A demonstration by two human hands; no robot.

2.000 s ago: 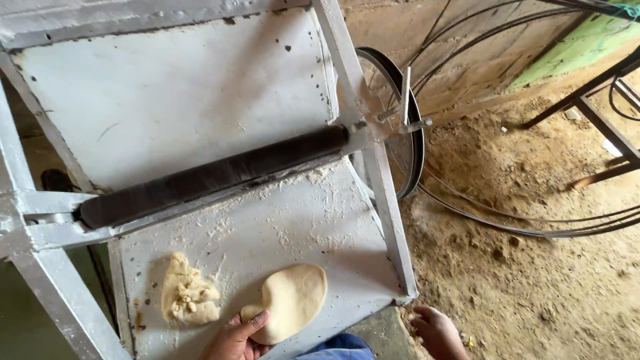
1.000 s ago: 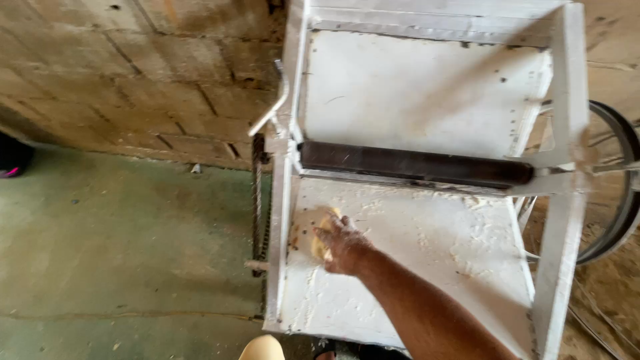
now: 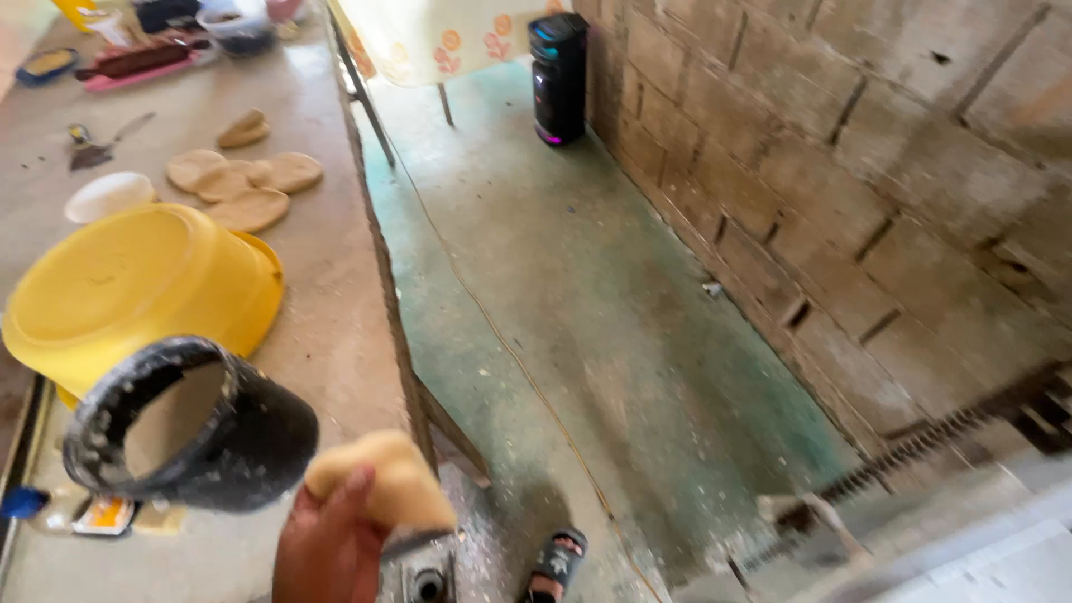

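Note:
At the lower left, my left hand [image 3: 335, 536] pinches a flat, folded-looking piece of pale dough [image 3: 389, 481] between thumb and fingers. The piece is above the edge of the worktop, just right of a black, crusted bucket [image 3: 268, 435]. Behind that bucket lies an upturned yellow plastic basin [image 3: 117, 276]. Farther back on the worktop, several flat dough rounds [image 3: 247, 209] overlap, with a smaller dough piece [image 3: 243, 128] beyond them. My right hand is out of view.
The worktop [image 3: 335, 352] also holds a white bowl [image 3: 110, 197], a scraper [image 3: 88, 151] and a pink tray [image 3: 151, 63]. A cable [image 3: 536, 389] crosses the floor near a sandalled foot [image 3: 559, 559]. A black speaker [image 3: 559, 79] stands by the block wall; part of the metal frame [image 3: 946, 536] shows lower right.
The view has swung far from the roller machine to the worktop. My right hand, on dough on the machine's white board one second ago, is no longer in view.

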